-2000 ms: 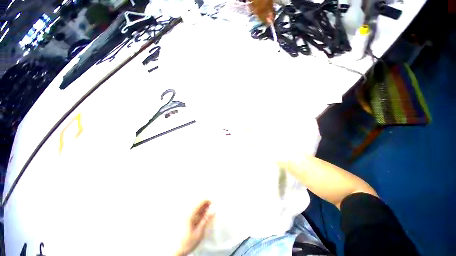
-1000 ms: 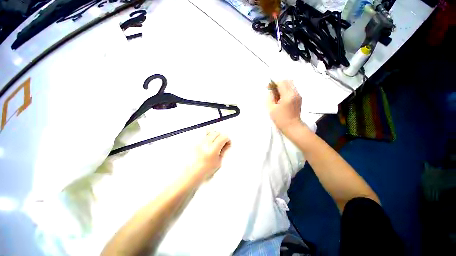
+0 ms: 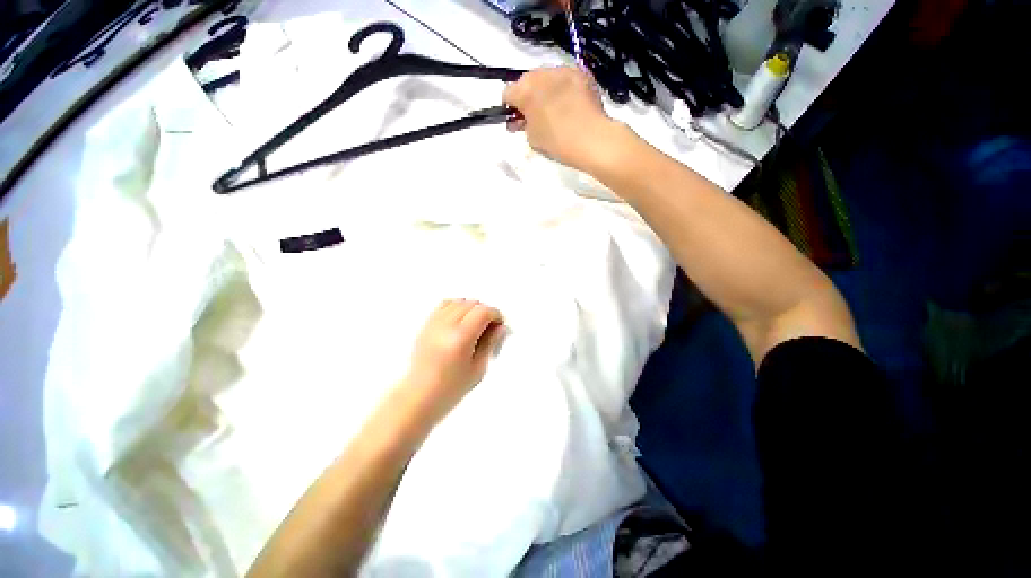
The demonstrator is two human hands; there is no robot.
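Observation:
A black plastic hanger (image 3: pixel 367 145) lies across the upper middle, its hook at the top, clear of the neck of the white jacket (image 3: pixel 124 339). My right hand (image 3: pixel 560 113) is shut on the hanger's right end. A dark neck label (image 3: pixel 311 241) shows on the jacket below the hanger. My left hand (image 3: pixel 458 339) rests on the jacket with its fingers curled; whether it grips the cloth is hidden.
A pile of black hangers (image 3: pixel 667 51) lies at the upper right, beside a pale bottle with a yellow top (image 3: pixel 762 90). Another hanger and garment show at the upper left. A striped woven stool (image 3: pixel 816 209) stands past the table's right edge.
My right hand has moved up and left and taken hold of the hanger. The hanger has come out of the jacket's neck, uncovering its left end and the label.

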